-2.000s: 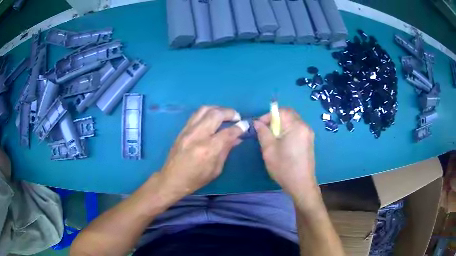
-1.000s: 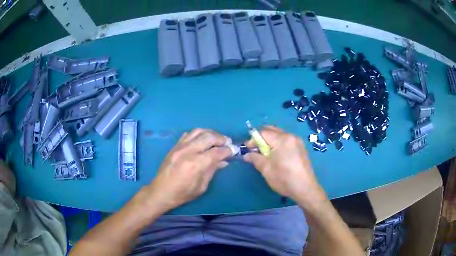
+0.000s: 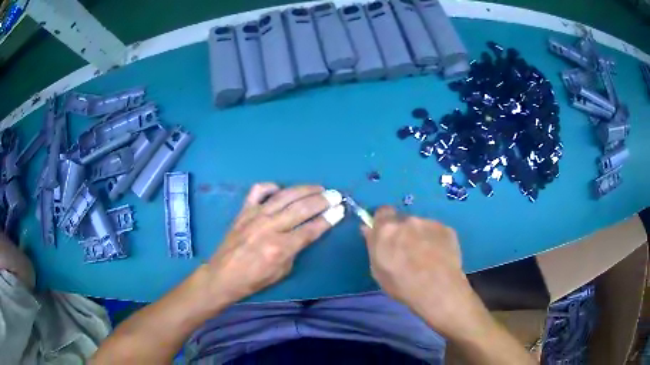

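Observation:
My left hand (image 3: 274,232) is at the middle front of the bench, with white finger covers on the thumb and a fingertip pinched together. Something small and dark shows at those fingertips, mostly hidden. My right hand (image 3: 413,256) holds a slim tool (image 3: 360,212) with a pale yellow handle and metal tip, which points at the left fingertips. Two small dark pieces lie beyond my right hand, one (image 3: 374,176) darker, the other (image 3: 408,199) nearer the hand. A large pile of black inserts (image 3: 502,121) lies at the right.
Fitted grey housings (image 3: 311,46) stand in a row at the far edge. Loose grey shells (image 3: 107,167) heap at left, with one single shell (image 3: 178,214) beside them. Small grey housings (image 3: 597,107) lie far right. A cardboard box (image 3: 595,274) is below the right edge. A person's sleeve shows lower left.
My right hand now holds the tool lower, its tip at the left fingertips, and has drawn slightly away from the left hand. Two small dark pieces now lie on the bench beyond it. The view has shifted.

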